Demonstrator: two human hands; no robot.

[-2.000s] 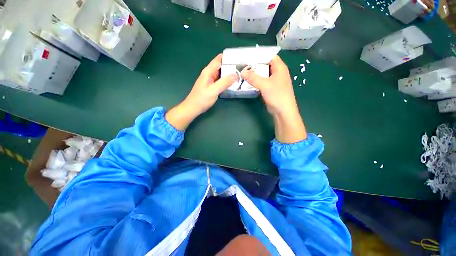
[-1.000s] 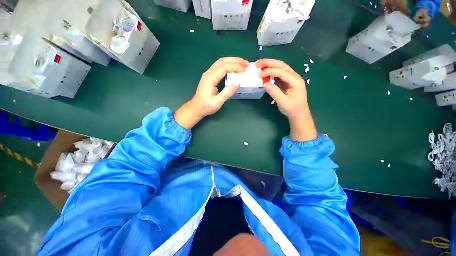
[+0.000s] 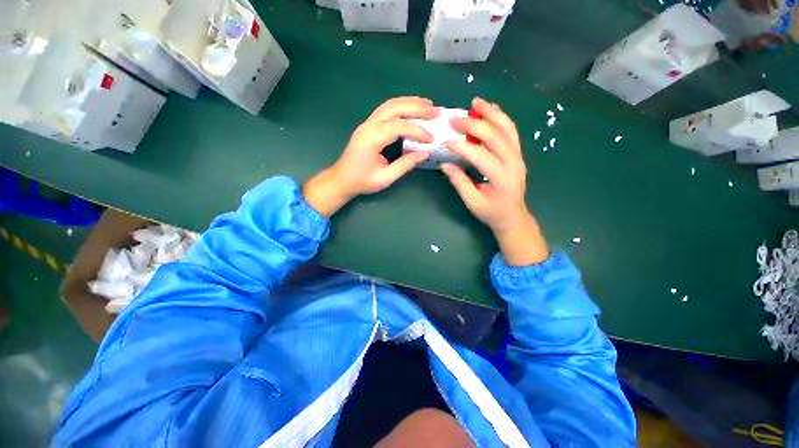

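A small white product box [image 3: 435, 133] with a bright red mark at its right end stands on the green table in front of me. Its lid is down. My left hand [image 3: 378, 150] grips its left side, with fingers on the lid and thumb on the near face. My right hand [image 3: 492, 166] grips its right side, with fingers over the lid and red mark and thumb near the front face. My fingers hide much of the box top.
Open filled cartons [image 3: 229, 57] stand at the left. More open cartons stand at the far side [image 3: 466, 33] and right [image 3: 723, 124]. White cables [image 3: 780, 293] lie at the right edge. A brown carton [image 3: 83, 280] holds white pieces below left. Another person's hand shows top right.
The carton's raised lid has been folded down and my fingers have moved onto its top. The surrounding cartons have shifted in view. The other person's hand has moved at the top right.
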